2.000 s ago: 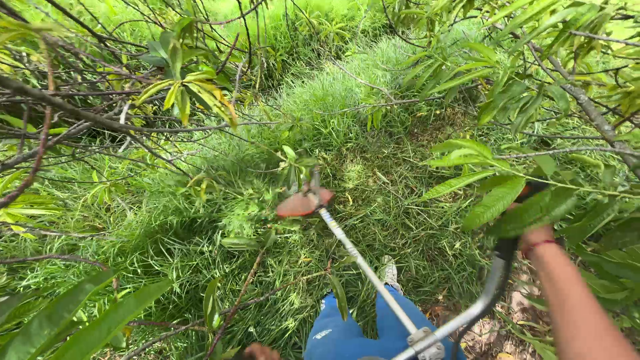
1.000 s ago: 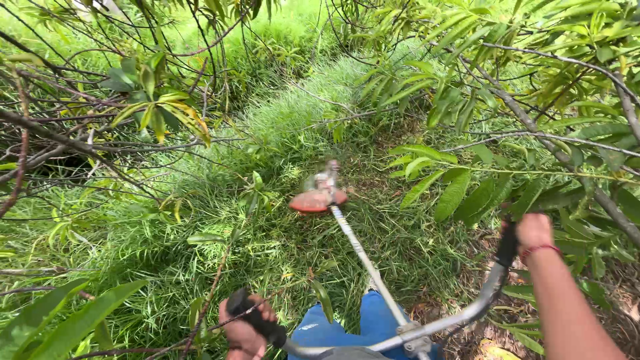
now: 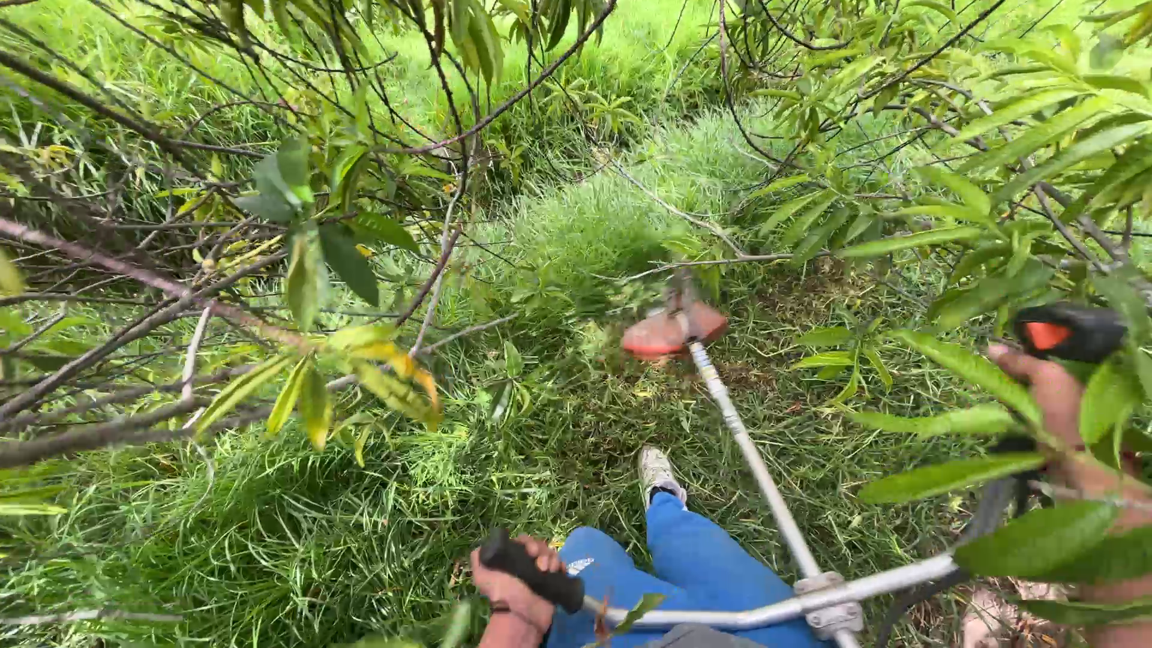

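My left hand (image 3: pixel 515 585) is closed around the black rubber grip (image 3: pixel 531 571) at the left end of a brush cutter's metal handlebar (image 3: pixel 720 618). At the right, my right hand (image 3: pixel 1055 396) holds the other grip, which has a black and orange throttle control (image 3: pixel 1071 333); leaves cover part of that hand. The silver shaft (image 3: pixel 751 463) runs forward from the handlebar clamp to an orange-red guard (image 3: pixel 673 331) low over the grass. The cutting head beyond the guard is blurred.
Thin branches (image 3: pixel 117 346) with leaves reach in from the left, and leafy twigs (image 3: pixel 990 378) hang at the right. Tall grass (image 3: pixel 594 238) stands ahead; cut grass (image 3: pixel 630 432) lies around my shoe (image 3: pixel 658 472).
My left hand, only partly seen at the bottom edge two seconds ago, is now plainly on its grip. Leaves now cover more of my right hand. The view has shifted.
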